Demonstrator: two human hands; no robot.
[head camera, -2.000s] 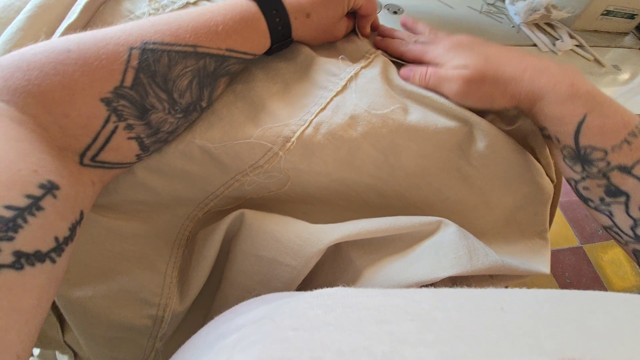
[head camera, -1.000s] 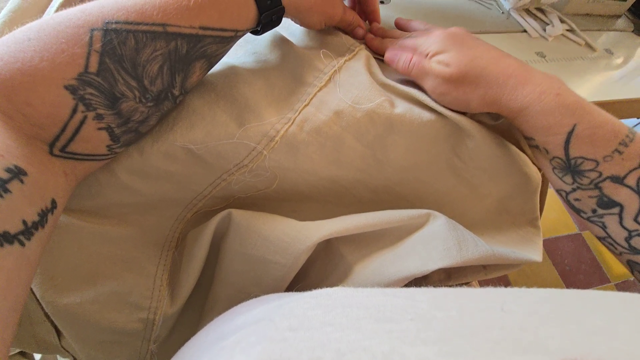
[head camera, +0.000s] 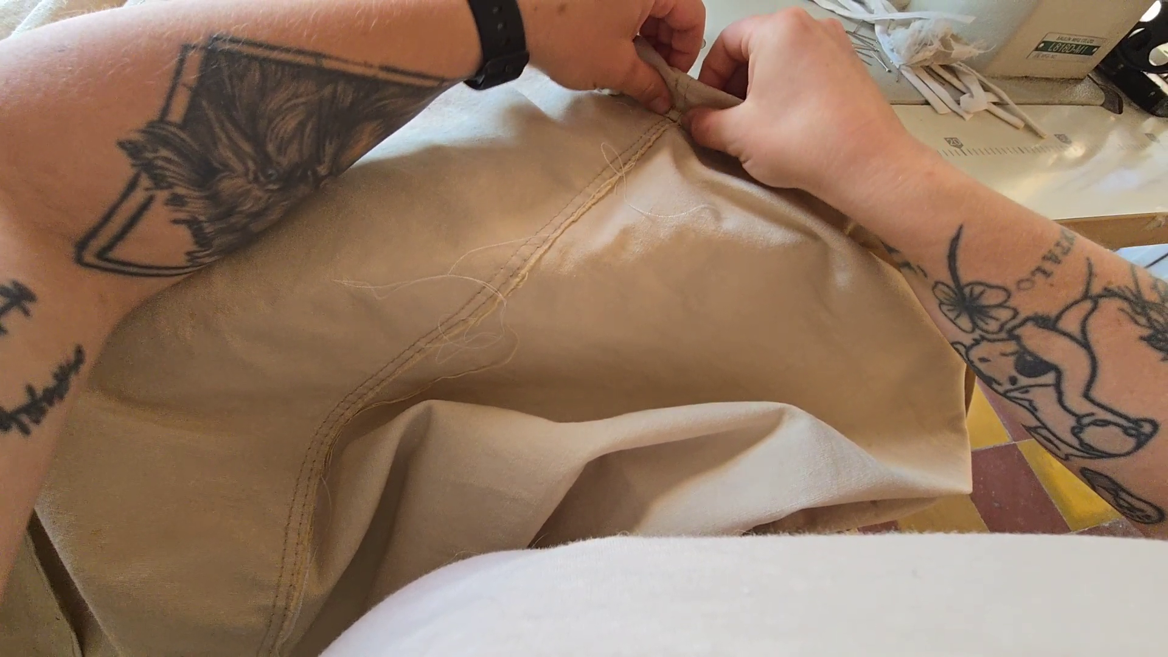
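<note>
A large piece of beige fabric (head camera: 730, 301) drapes from the table edge over the lap, with a double-stitched seam (head camera: 411, 351) curving up to its top edge. Loose thread ends lie along this seam. My left hand (head camera: 630, 46) pinches the fabric's folded edge at the top centre, just left of where the seam ends. Close beside it on the right, my right hand (head camera: 785, 100) grips the same edge between thumb and fingers. A short folded bit of cloth stands up between the two hands. The fingertips of both hands are partly hidden.
The base of a sewing machine (head camera: 1031, 46) stands at the back right. White fabric strips (head camera: 949, 73) and some pins lie in front of it on the pale tabletop (head camera: 1022, 173), which bears a printed ruler scale. Red and yellow floor tiles (head camera: 1013, 488) show below at right.
My right hand was lying flatter on the fabric with its fingers stretched out; now it is curled and pinches the edge. The folded edge now stands up between both hands.
</note>
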